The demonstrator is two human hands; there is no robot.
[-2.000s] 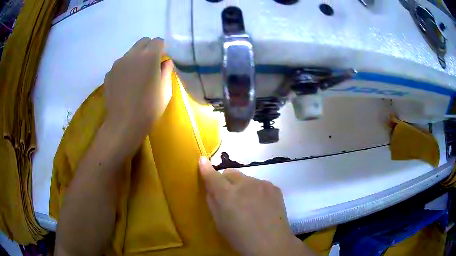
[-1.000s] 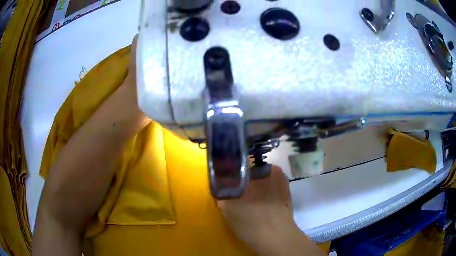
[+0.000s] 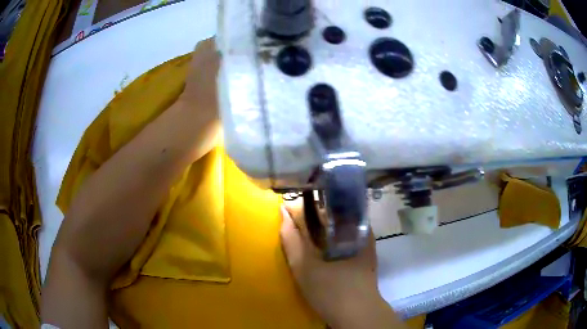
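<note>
A large mustard-yellow garment panel [image 3: 257,250] lies under the white sewing machine head [image 3: 412,109], with a stitched flap [image 3: 193,238] on it. The presser foot and needle are hidden behind the head. My left hand [image 3: 204,83] rests on the panel left of the head, its fingers partly hidden by the head. My right hand [image 3: 335,266] is on the panel's right part below the head, partly covered by the shiny metal guard [image 3: 345,205]. Whether either hand grips the cloth cannot be seen.
A small mustard piece [image 3: 530,203] lies on the machine bed at right. A bundle of cut panels [image 3: 19,148] hangs at the left table edge. A measuring tape runs along the front edge. A blue plastic crate [image 3: 502,305] is at lower right.
The machine head fills more of the view than two seconds ago and hides the lit seam. My right hand has come up beneath the metal guard; my left fingers are now behind the head's edge.
</note>
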